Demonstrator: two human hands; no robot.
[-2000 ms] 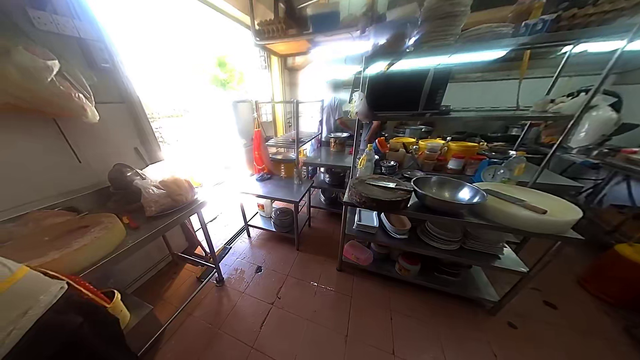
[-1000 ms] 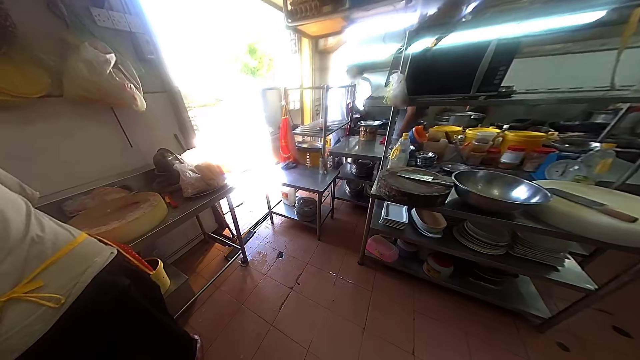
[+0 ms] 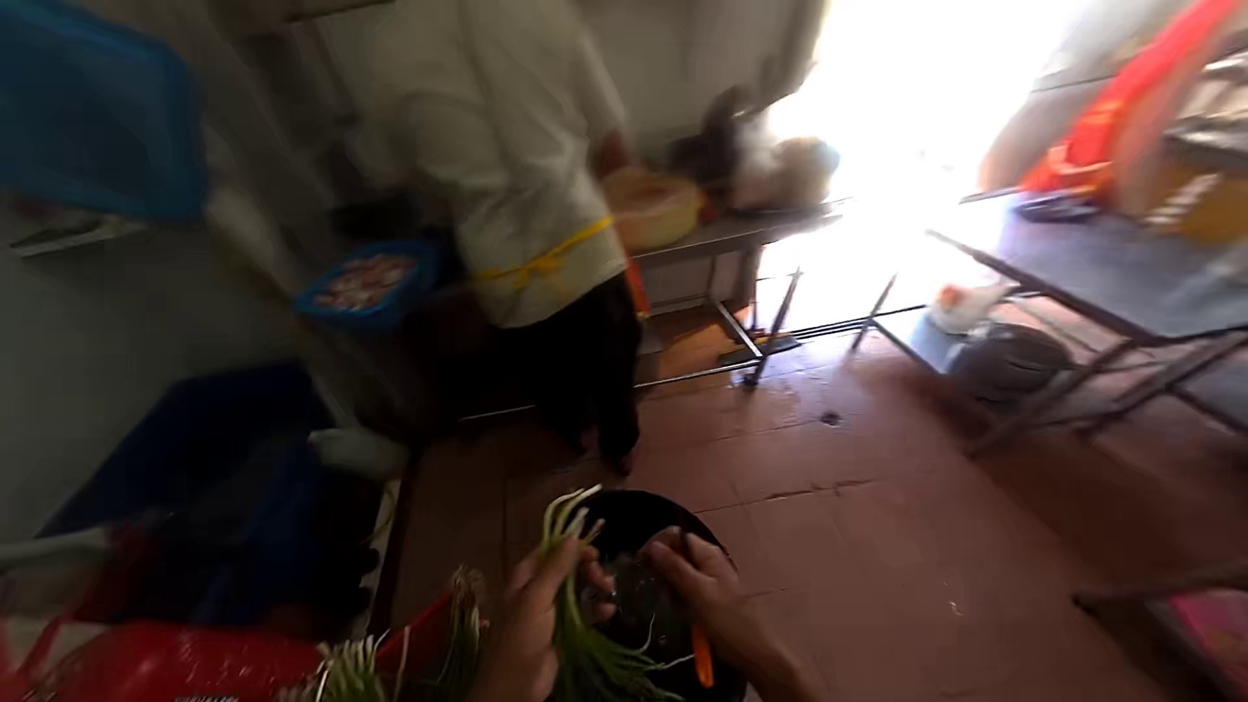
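Note:
My left hand is closed around a bunch of green onions, their pale root ends pointing up and the green leaves hanging down. Just to its right, my right hand has its fingers curled around something with an orange part showing below the palm; what it is, I cannot tell. Both hands are over a dark round container. More green onions lie at the lower left, beside a red plastic item.
A person in a light shirt stands ahead at a metal counter. Left of them is a blue basket of pale pieces, above a dark blue bin. A metal table stands at right on the tiled floor.
The view has swung left and down. My hands, the green onions and the dark container, unseen in both earlier frames, now show.

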